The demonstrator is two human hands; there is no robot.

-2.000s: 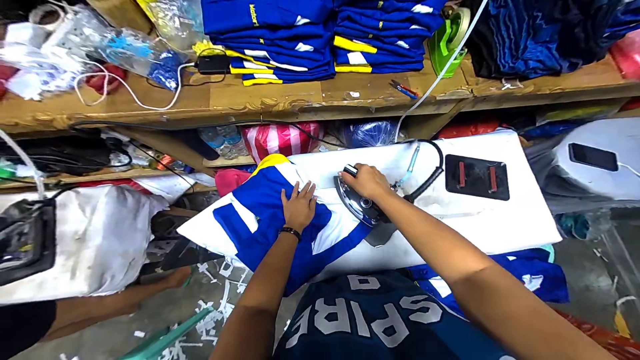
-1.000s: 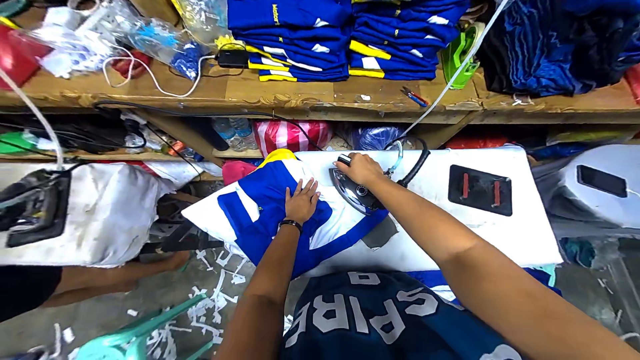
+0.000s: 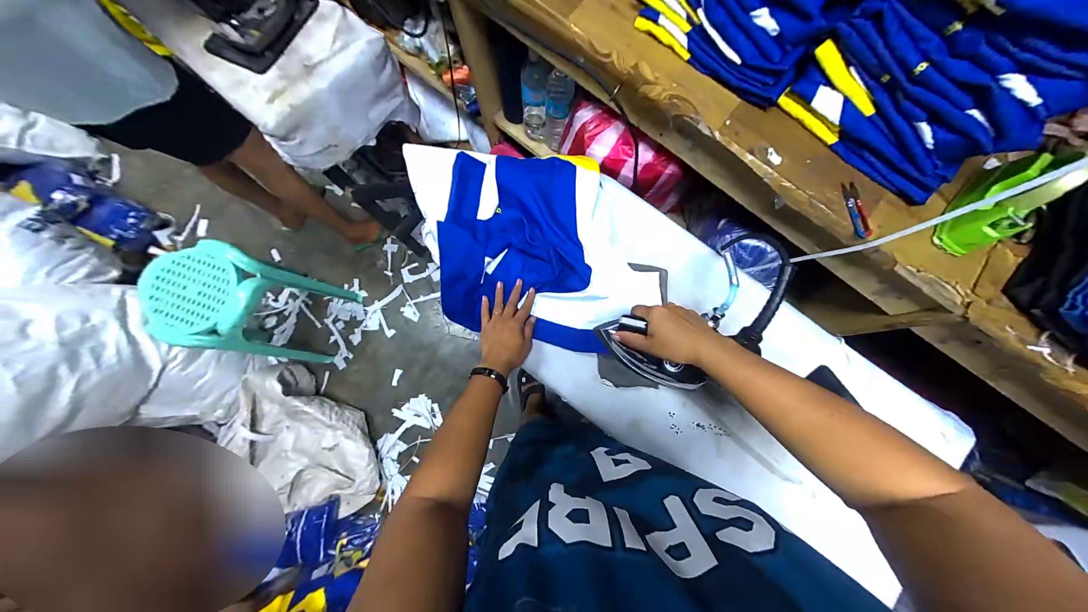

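Note:
A blue, white and yellow garment (image 3: 531, 221) lies spread over the narrow left end of a white-covered ironing board (image 3: 722, 433). My left hand (image 3: 507, 330), fingers apart, rests flat on the garment's lower blue part. My right hand (image 3: 671, 334) is closed around the handle of a steam iron (image 3: 659, 361), right of my left hand. The iron's tip touches the edge of the blue band, and a black hose runs up from its rear. Its soleplate is hidden.
A wooden shelf (image 3: 722, 127) beyond the board holds stacked blue garments (image 3: 926, 76), thread snips (image 3: 856, 211) and a green plastic object (image 3: 990, 204). A green stool (image 3: 191, 289) and white sacks (image 3: 76, 357) stand left. One person's legs (image 3: 280, 183) are at upper left; another, blurred person is at lower left.
The view has swung strongly left. The garment's lower part lies rearranged, with its blue band now between my left hand and the iron. My right hand still holds the iron.

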